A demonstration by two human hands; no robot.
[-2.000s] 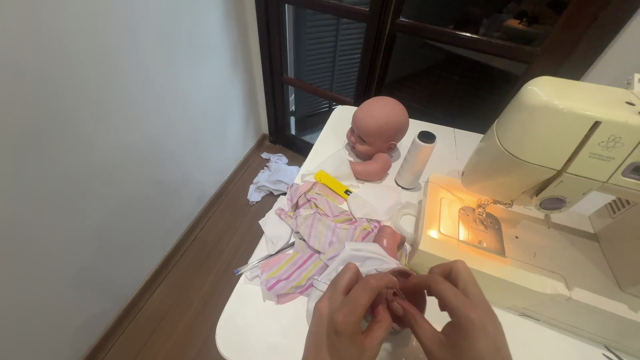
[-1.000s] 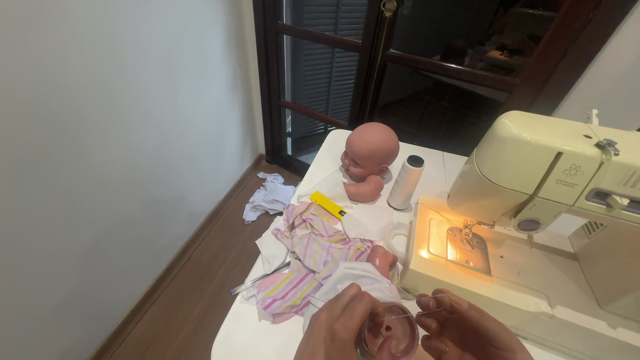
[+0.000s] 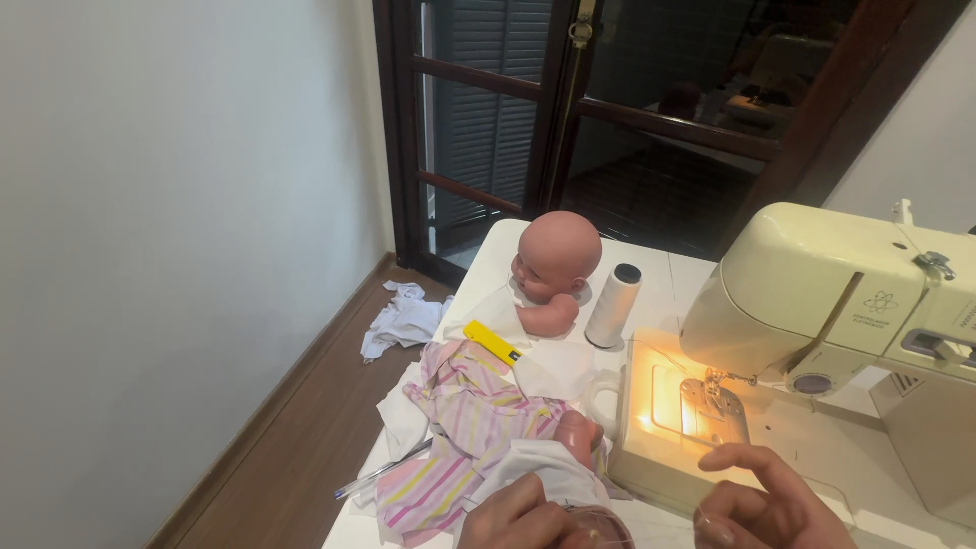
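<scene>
My left hand is closed on the edge of white fabric around a pinkish plastic doll part at the bottom. My right hand is raised to the right of it, in front of the sewing machine, fingers bent, with a fine thread near its fingertips. Just above the white fabric lies a small doll limb. Striped pink and yellow fabric lies to the left. The doll part is partly hidden by my left hand and the frame edge.
A lit sewing machine stands at right. A thread cone, a bald doll head, a doll arm, a yellow cutter and a pen are on the white table. White cloth lies on the floor by the wall.
My hands were close together at the doll part two seconds ago; my right hand has moved away to the right. My left hand stays at the fabric. The view has tilted up somewhat.
</scene>
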